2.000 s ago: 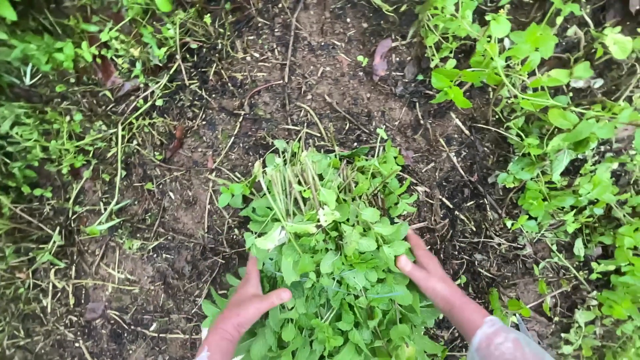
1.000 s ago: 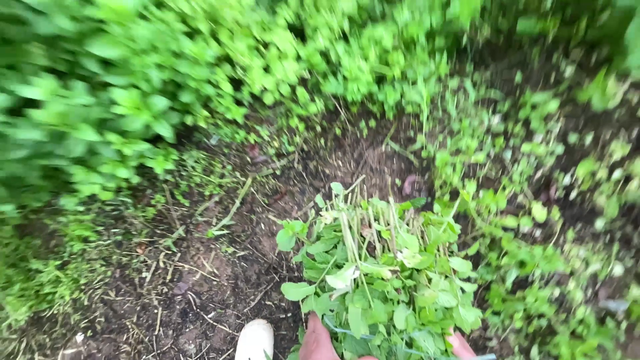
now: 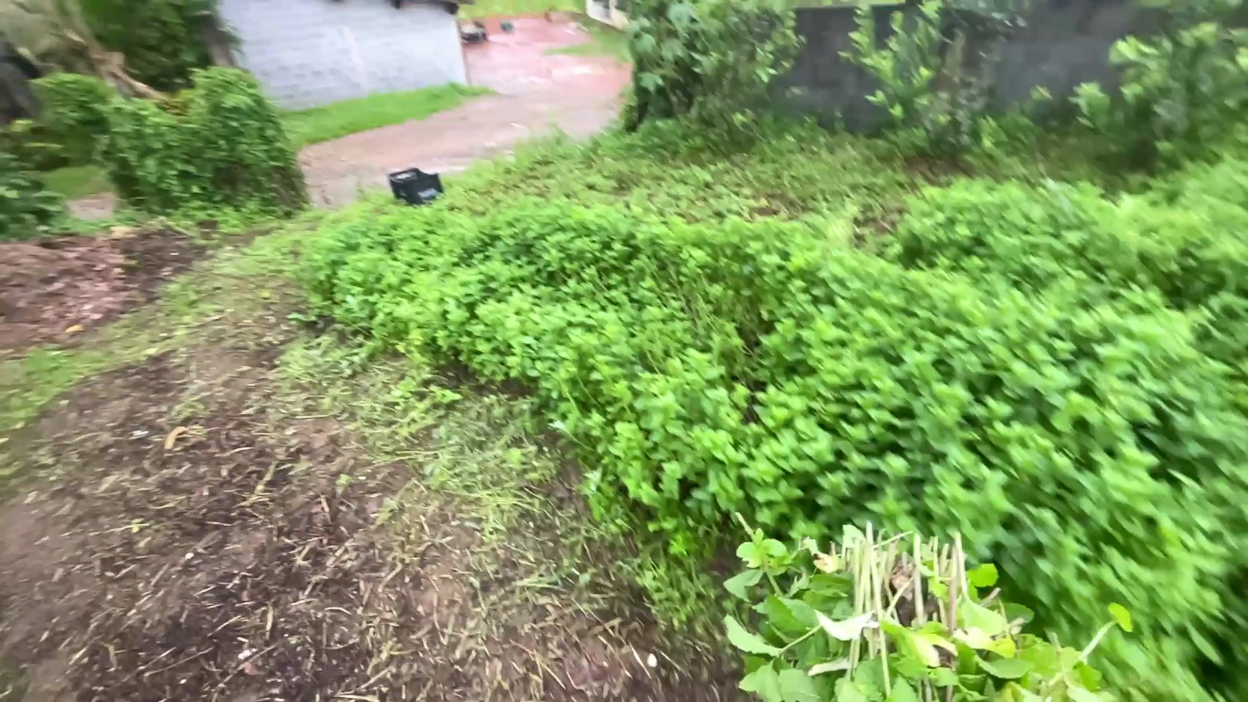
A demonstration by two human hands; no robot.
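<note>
A bundle of cut leafy green stems (image 3: 907, 634) shows at the bottom right of the head view, its pale cut ends pointing up. Neither of my hands can be seen; the lower part of the bundle runs out of the frame. Behind and beside the bundle grows a dense bed of the same kind of bright green leafy plants (image 3: 702, 361).
Bare soil with straw and plant scraps (image 3: 292, 546) lies at the left. A black plastic crate (image 3: 415, 186) stands beyond the bed, near a reddish dirt path (image 3: 487, 122). Farther back are a pale block building (image 3: 341, 49), a dark block wall (image 3: 829, 68) and shrubs (image 3: 200, 141).
The view has swung up from the ground to the garden. The bundle, between my hands on the ground two seconds ago, now shows at the bottom right, and my hands have left the view.
</note>
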